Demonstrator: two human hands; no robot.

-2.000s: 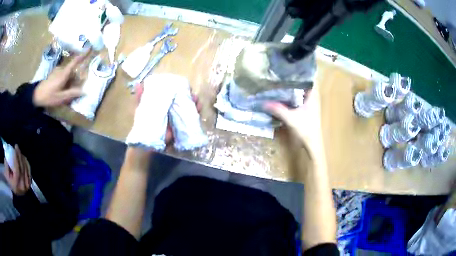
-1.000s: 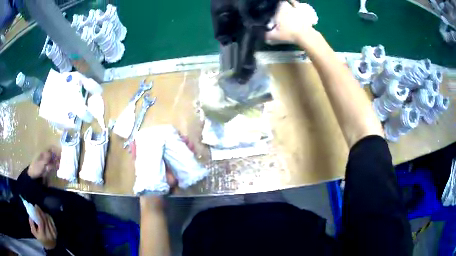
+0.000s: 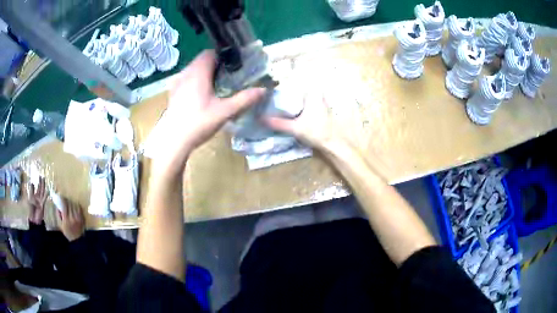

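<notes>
My left hand [image 3: 198, 107] is beside the black tool head [image 3: 226, 36], thumb apart, other fingers partly hidden and blurred. My right hand [image 3: 305, 125] is on the right side of the grey-white pad [image 3: 262, 131] under the head, its thumb pointing at my left thumb. Whether either hand grips the pad or a small piece cannot be told. A white sheet [image 3: 278, 158] lies under the pad. No ribbed sleeve shows in my hands.
Ribbed sleeves [image 3: 409, 52] stand upright at right. Two pale sleeves [image 3: 125, 186] lie left, beside a white bag [image 3: 88, 128]. A white part [image 3: 353, 7] and more sleeves [image 3: 137, 52] are on the green belt. Blue bins [image 3: 449, 211] sit below right. Another person's hands [image 3: 70, 217] are at left.
The pair of white sleeves has left my left hand, which has moved up to the tool head. My right hand has come back from the belt to the pad. The view has shifted.
</notes>
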